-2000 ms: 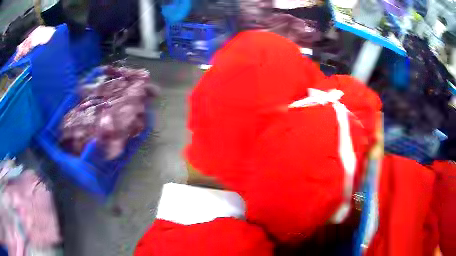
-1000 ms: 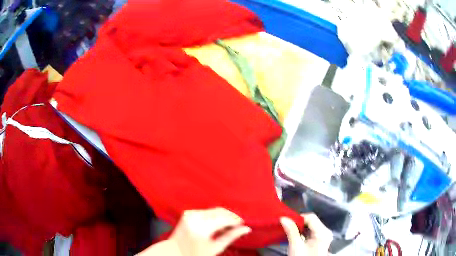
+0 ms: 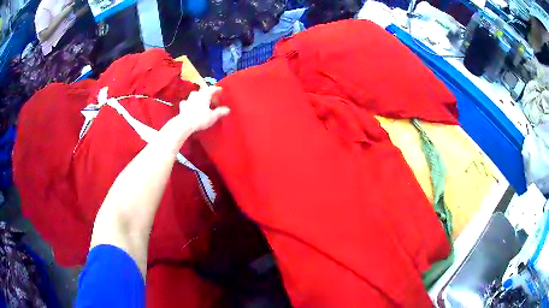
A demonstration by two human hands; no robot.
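Observation:
A large bright red fabric piece (image 3: 319,180) lies folded and spread over the table, running down to the bottom edge. My left hand (image 3: 201,111) reaches up from a blue sleeve to the fabric's upper left edge. Its thumb and a finger touch the red cloth there; whether they grip it I cannot tell. My right hand is not in view. A red bundle (image 3: 54,162) tied with a white strip (image 3: 129,120) sits left of the fabric, partly behind my forearm.
A yellow board (image 3: 469,162) with an olive green strip (image 3: 434,165) shows at the right. Beyond it is a long blue tray (image 3: 481,120). The machine's grey plate (image 3: 484,258) is at the lower right. Part of another person (image 3: 54,24) shows at the upper left.
The view has swung left, so the fabric and bundle sit further right and the machine is mostly out. My left hand has moved from the near edge to the upper left edge. My right hand has left view.

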